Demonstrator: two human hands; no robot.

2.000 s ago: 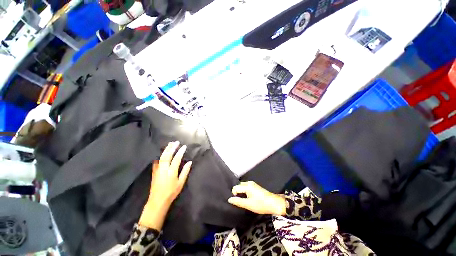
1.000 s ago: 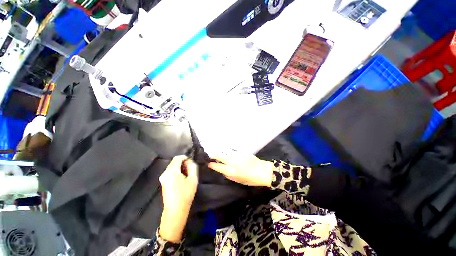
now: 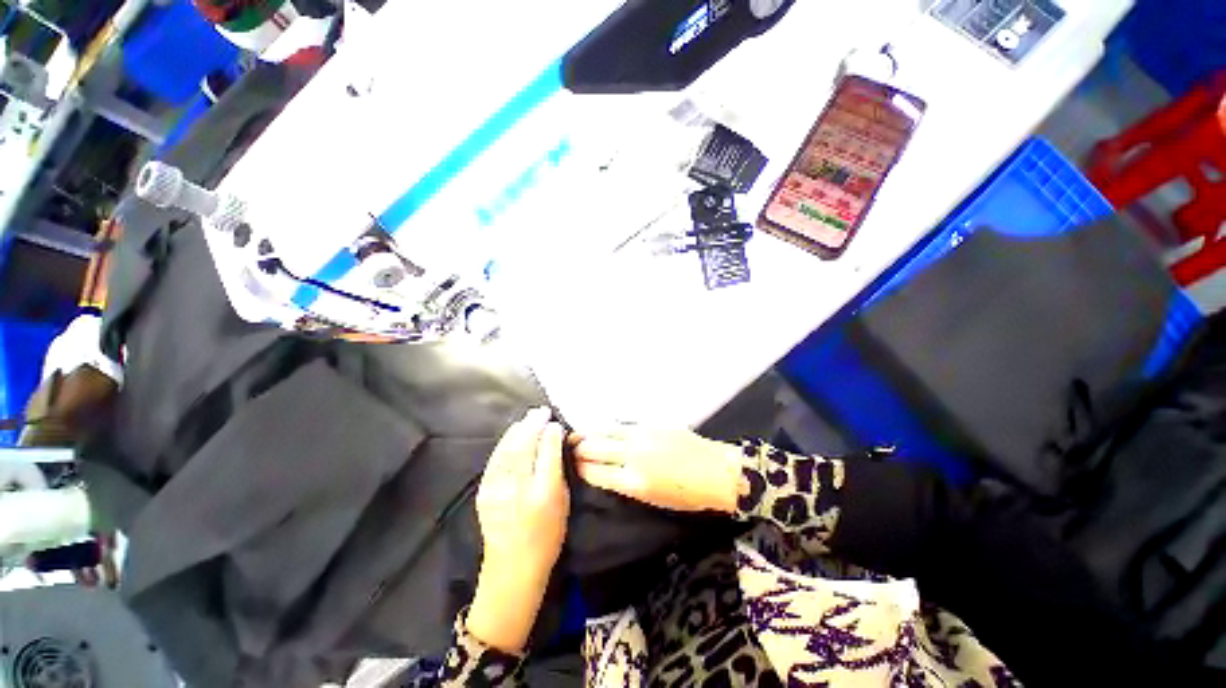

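The dark grey fabric [image 3: 296,470] lies over the table's left part, under the machine's needle end, and down to the lap. The white sewing machine head [image 3: 444,148] has a blue stripe; its presser foot area [image 3: 468,317] is brightly lit above the fabric. My left hand [image 3: 527,491] lies on the fabric edge with its fingers close together, pointing to the needle area. My right hand [image 3: 652,464] meets it from the right, its fingertips at the same edge. Both hands hold the edge between them a little in front of the presser foot; the fingertips partly hide it.
A lit smartphone [image 3: 844,164] and small black items [image 3: 719,235] lie on the white table [image 3: 672,343] right of the machine. A blue crate [image 3: 1029,195] with dark fabric pieces [image 3: 1022,336] stands at the right, with a red plastic stool [image 3: 1163,175] beyond.
Two seconds ago the hands were apart, the left flat on the fabric. They came together at the edge; since then my left hand's fingers have straightened along it and moved slightly right.
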